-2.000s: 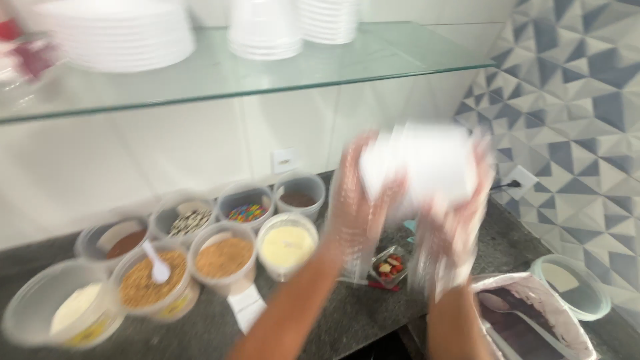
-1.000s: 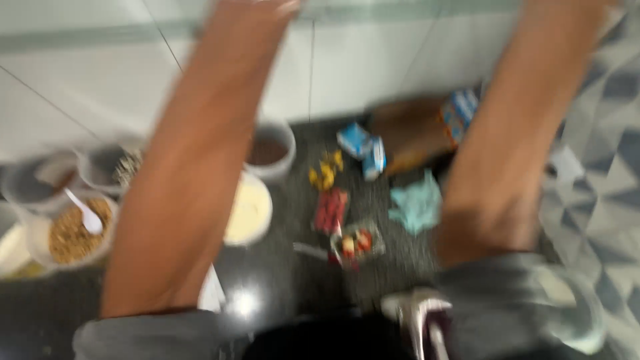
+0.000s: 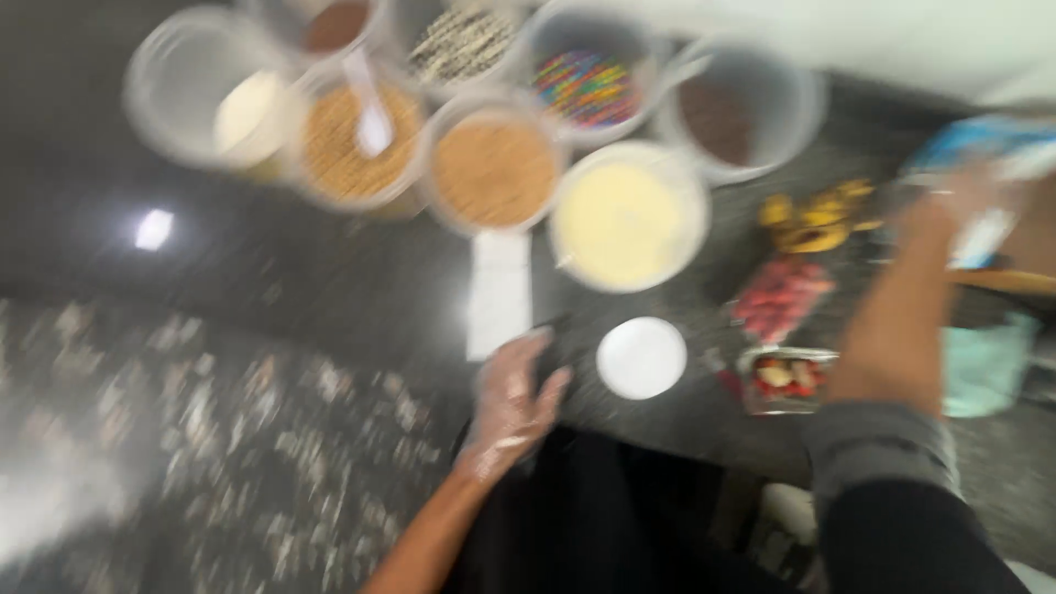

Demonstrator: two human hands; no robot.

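My left hand, in a clear plastic glove, hovers over the dark counter with thumb and fingers apart, holding nothing. It is just below a strip of white paper. To its right stands a small white round cup or lid. My right hand reaches to the far right, at a blue and white package; blur hides whether its fingers grip it. Between the arms lie a clear box of cut strawberries and banana, a red pack and yellow wrapped pieces.
Plastic tubs line the back: white powder, brown crumbs with a spoon, tan powder, pale yellow cream, colored sprinkles, black-and-white sprinkles and dark brown topping. A teal cloth lies at right.
Two seconds ago both hands held a blurred white object up in front. Now the hands are apart and lower, and a white round cup or lid stands on the counter. The view has swung down.
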